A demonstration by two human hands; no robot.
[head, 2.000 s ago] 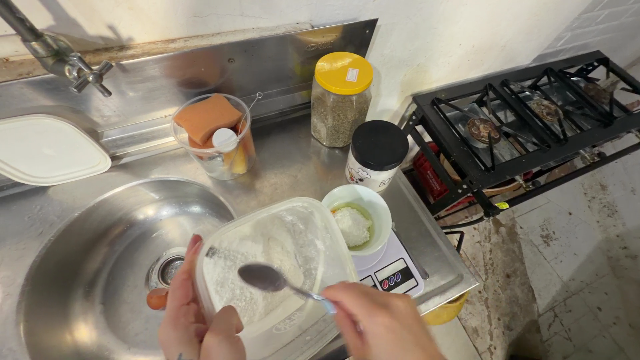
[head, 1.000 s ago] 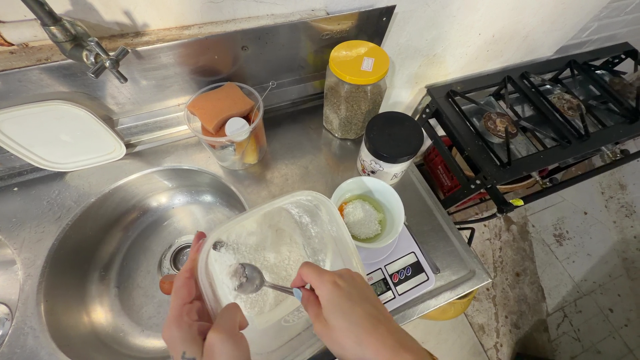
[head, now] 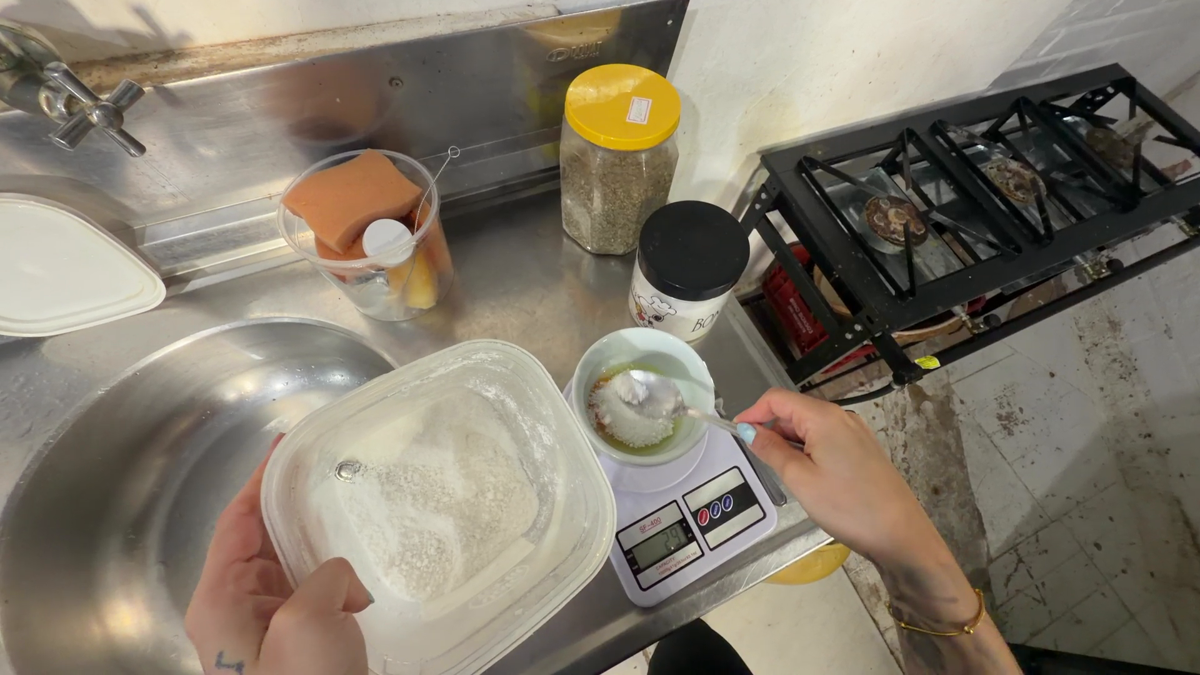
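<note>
My left hand (head: 272,581) grips the near left side of a translucent plastic container (head: 562,525) holding white powder (head: 441,497). With my right hand (head: 825,459) I hold a metal spoon (head: 717,421) by its handle; its bowl, with some white powder in it, is over a small white bowl (head: 692,375). Inside that bowl are a white heap and yellowish liquid. The bowl rests on a white digital kitchen scale (head: 647,581) with a lit-grey display. Just behind the bowl stands a white jar with a black lid (head: 694,248).
Left are a round steel sink (head: 84,487), a cross-handle tap (head: 103,114) and a white plastic lid (head: 66,272). A clear tub (head: 361,300) holds orange sponges. Behind stands a yellow-lidded jar (head: 614,187). A black gas stove (head: 937,216) is at right, past the steel counter's edge (head: 750,572).
My right hand has moved the spoon from inside the plastic container, rightward to the small white bowl. My left hand still holds the container.
</note>
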